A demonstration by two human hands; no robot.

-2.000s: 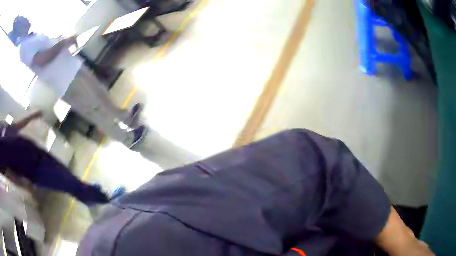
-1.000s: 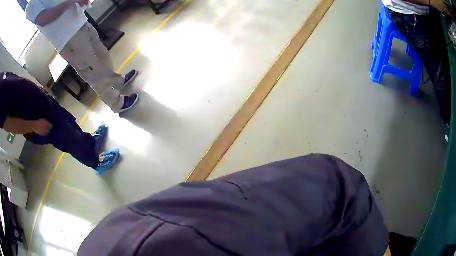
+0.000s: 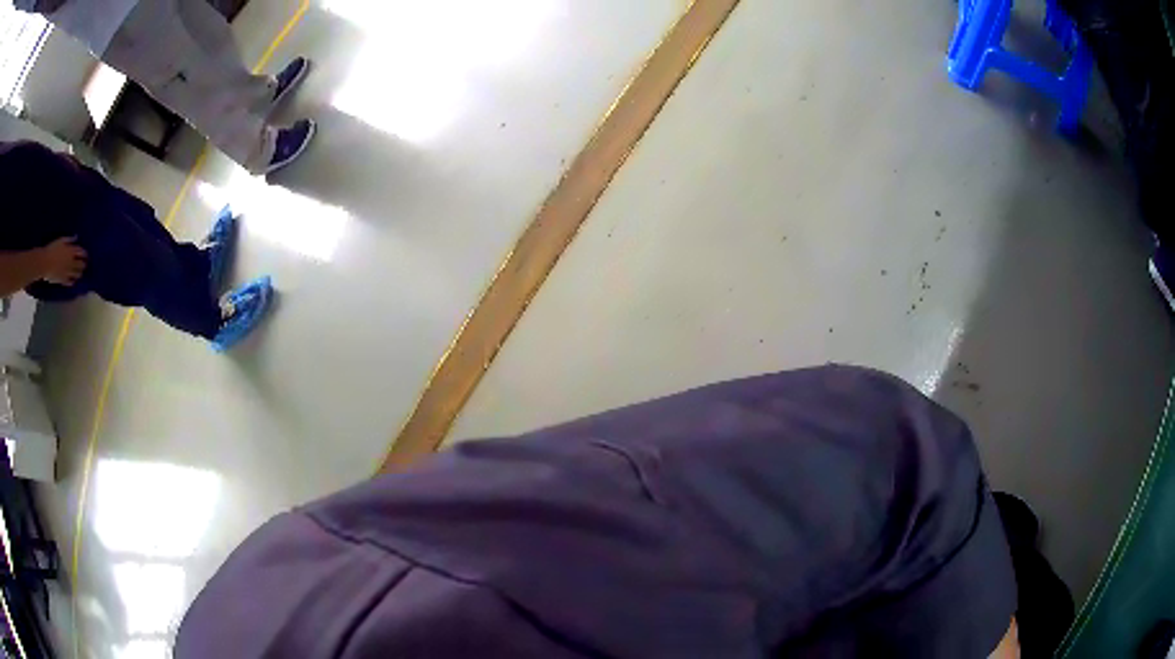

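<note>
No hand of mine is in view. A dark grey-purple sleeve and shoulder (image 3: 670, 515) fill the lower middle, nearest the camera. A thin sliver of bare arm (image 3: 1009, 642) shows at the sleeve's end, at the bottom edge; the rest of that arm is cut off. A strip of green surface (image 3: 1134, 579) shows at the lower right. No workpiece or bottle is visible.
A brown band (image 3: 541, 245) crosses the grey floor (image 3: 760, 219). A blue stool (image 3: 1018, 64) stands upper right, beside a dark-clothed leg. Two people stand at left, one with blue shoe covers (image 3: 242, 313). A black object (image 3: 1041, 579) lies beside the sleeve.
The view has shifted, so the people, stool and band sit higher and further left. The forearm seen two seconds ago is now almost wholly out of the picture. Less green surface shows.
</note>
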